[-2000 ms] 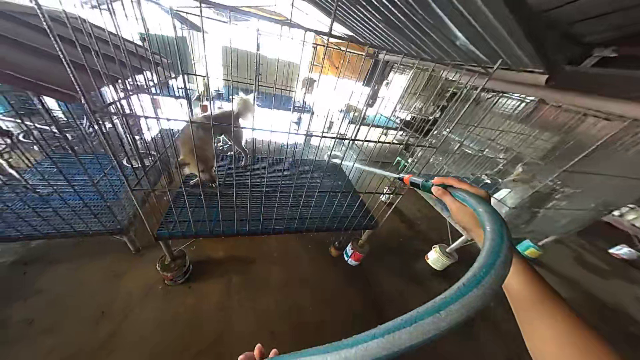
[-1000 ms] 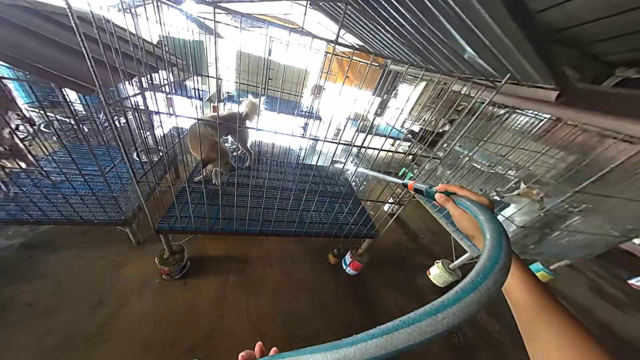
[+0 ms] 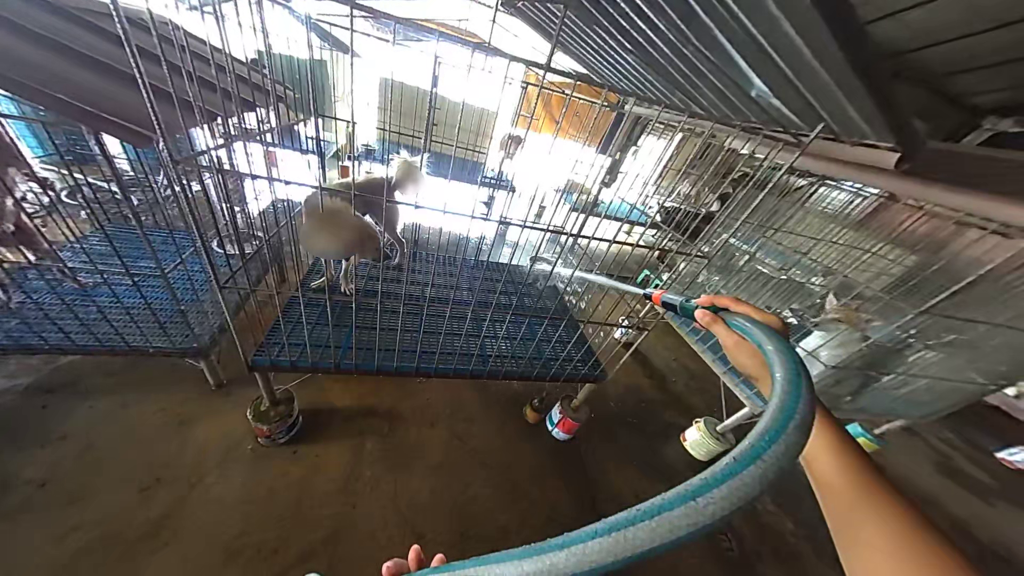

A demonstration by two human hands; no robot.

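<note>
My right hand [image 3: 744, 336] grips a green and orange hose nozzle [image 3: 672, 303] at the end of a thick grey-and-teal hose [image 3: 680, 508]. A jet of water [image 3: 604, 282] leaves the nozzle leftward, through the wire bars of a raised cage [image 3: 432, 376]. The cage has a blue slatted plastic floor [image 3: 448, 320]. On its left part stands a thin, light-coloured dog [image 3: 344, 228], its body bent round. At the bottom edge, fingertips of my left hand [image 3: 412, 562] show against the hose; the rest of that hand is out of view.
Cage legs stand in cans [image 3: 274, 418] on the wet brown floor [image 3: 424, 472]. A second cage [image 3: 104, 288] with an animal adjoins at the left. More cages stand at the right, where another animal [image 3: 844, 312] shows behind wire. Corrugated roofing [image 3: 720, 64] hangs low overhead.
The dog has turned and bent round on the left part of the cage floor. My right hand keeps its hold on the nozzle, and water runs in all the frames.
</note>
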